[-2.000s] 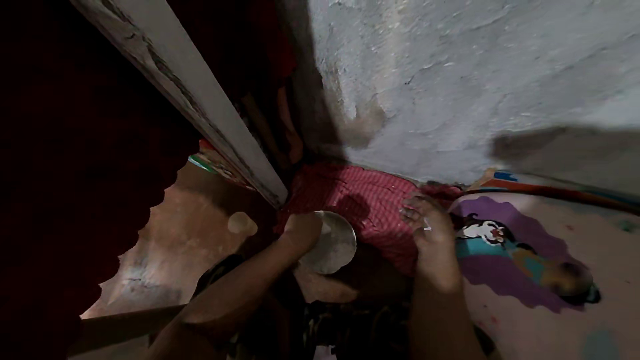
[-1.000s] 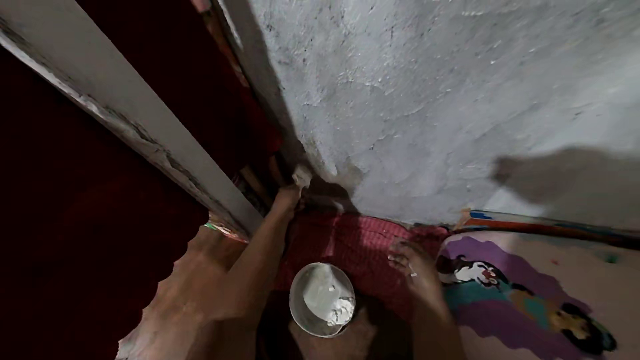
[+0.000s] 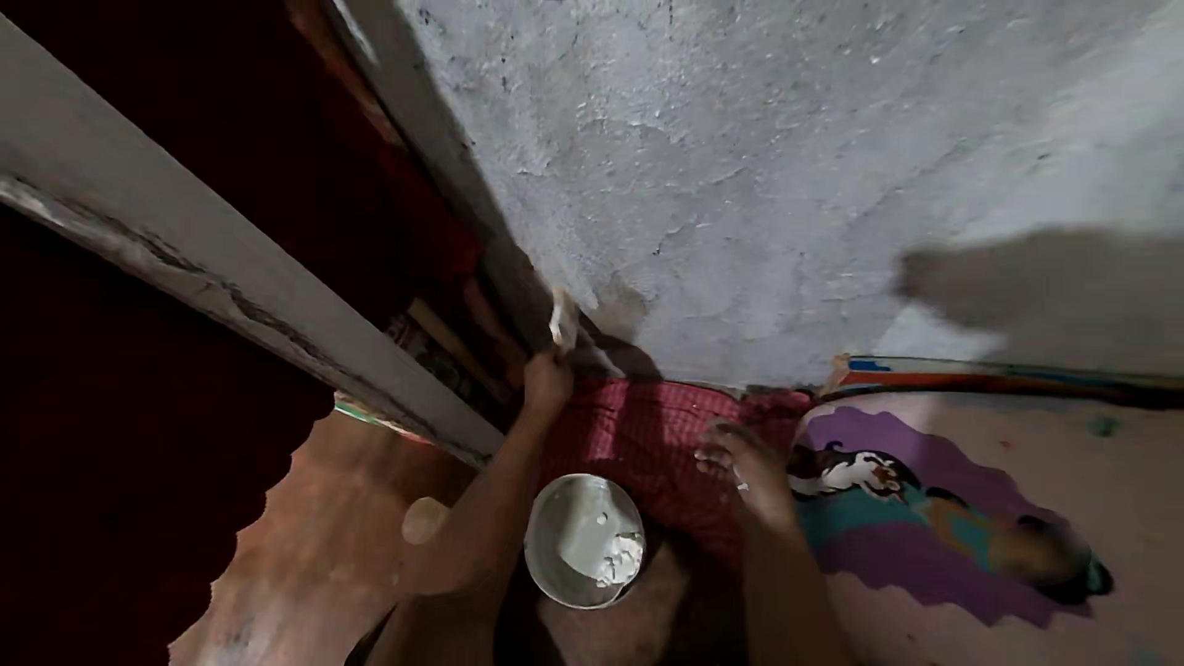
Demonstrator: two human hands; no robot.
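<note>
My left hand (image 3: 548, 377) is closed around a small whitish tool (image 3: 562, 319), perhaps a brush or scraper, held upright at the foot of the rough grey-white wall (image 3: 703, 185), near its left corner. A round metal bowl (image 3: 585, 541) with white paste and lumps inside stands below, between my forearms. My right hand (image 3: 740, 462) hovers over the red checked cloth (image 3: 666, 416) to the right of the bowl, fingers apart and slightly curled, with white smears on them; it holds nothing that I can see.
A painted post (image 3: 240, 240) slants along the left, with a dark red curtain (image 3: 111, 444) beside it. On the brown floor lies a pale round object (image 3: 425, 521). At right, a pink printed mat or mattress (image 3: 962, 601) lies by a multicoloured edge (image 3: 980, 375) along the wall.
My left hand, which was at the bowl two seconds ago, has moved up to the wall corner with the tool. Since one second ago both hands look much the same. The view has shifted.
</note>
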